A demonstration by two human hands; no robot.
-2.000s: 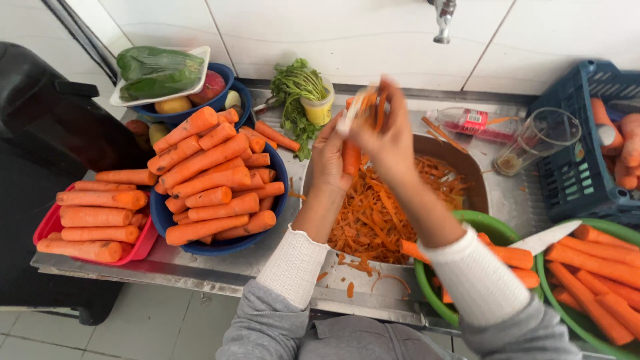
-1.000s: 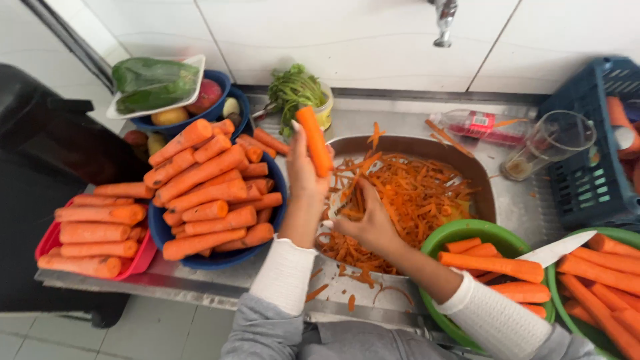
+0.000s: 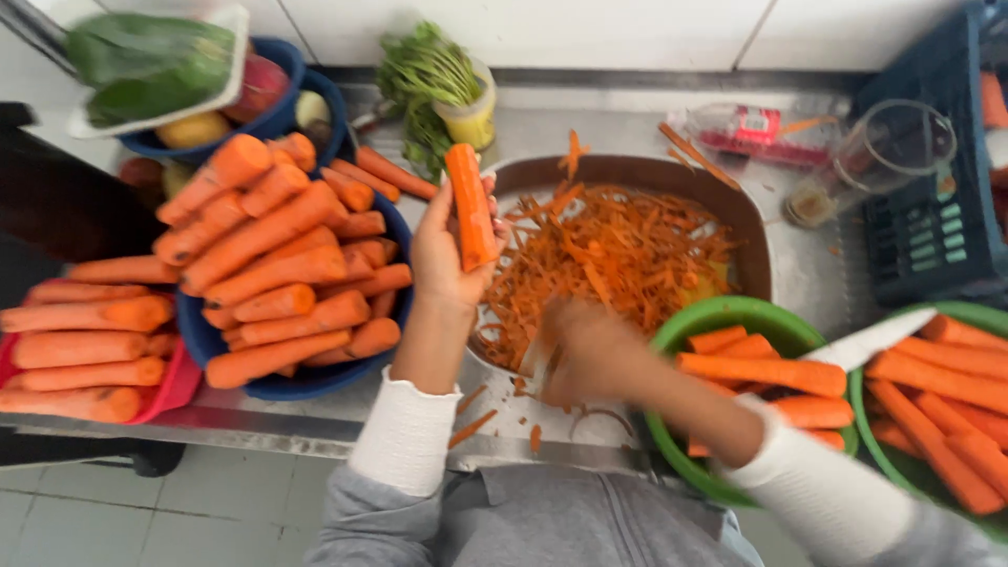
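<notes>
A peeled carrot (image 3: 472, 206) stands nearly upright in my left hand (image 3: 445, 248), its fingers wrapped around it. My right hand (image 3: 587, 354) is blurred by motion over the near edge of the shavings; it grips a pale tool, probably a vegetable peeler (image 3: 539, 362), too blurred to tell for sure. Orange carrot peelings (image 3: 606, 244) fill the brown-rimmed basin (image 3: 752, 228) in front of me. Left of my left hand, whole carrots are heaped in a blue bowl (image 3: 315, 391). Just under my right forearm, a green bowl (image 3: 669, 449) holds cut carrots.
A red tray (image 3: 177, 386) of carrots sits at far left. Right of the basin are a second green bowl (image 3: 866, 425), a knife (image 3: 874, 340) with its blade across the rims, a tipped glass (image 3: 874, 165), a plastic bottle (image 3: 756, 134) and a blue crate (image 3: 906, 228). Behind stands a yellow cup (image 3: 470, 114) with greens.
My hands were close together around a carrot two seconds ago and are now apart. Since one second ago, my right hand has moved down toward the basin's near edge.
</notes>
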